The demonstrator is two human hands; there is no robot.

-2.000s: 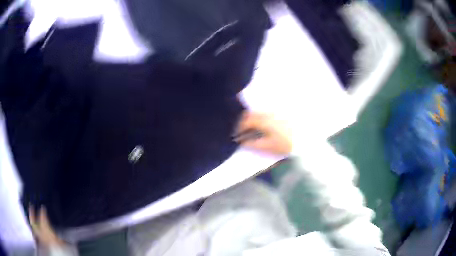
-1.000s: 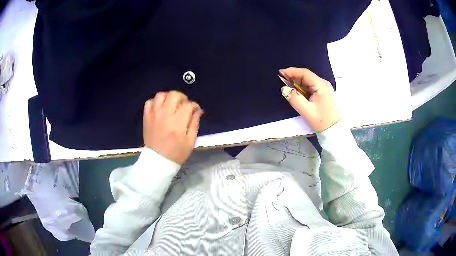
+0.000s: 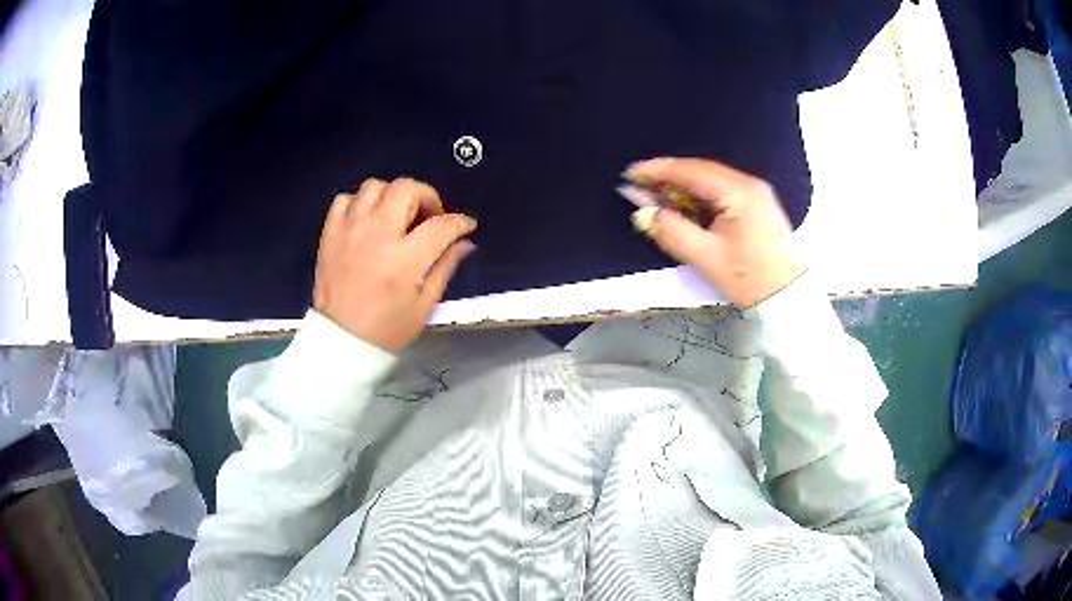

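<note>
A dark navy garment [image 3: 564,94] lies spread over the white table, its near edge close to the table's front edge. A round silvery snap or button [image 3: 467,150] shows on it. My left hand [image 3: 388,252] rests on the garment's near edge, fingers bent and fingertips together; I cannot tell whether it pinches cloth or thread. My right hand [image 3: 729,229] is over the right part of the garment, slightly blurred, holding the thread snips [image 3: 679,202] with the tips pointing left. A pale finger wrap [image 3: 644,218] shows on its thumb.
The white table [image 3: 876,200] has a dark flat rectangle [image 3: 88,268] at its left front edge. More dark cloth [image 3: 982,100] lies at the right. Blue bags [image 3: 1017,376] stand on the green floor at the right, and white plastic [image 3: 129,458] hangs at the lower left.
The garment first lay shifted and blurred, and now lies flat. Since one second ago, my left hand has moved slightly up and left in view, and the right hand's fingertips have moved slightly left.
</note>
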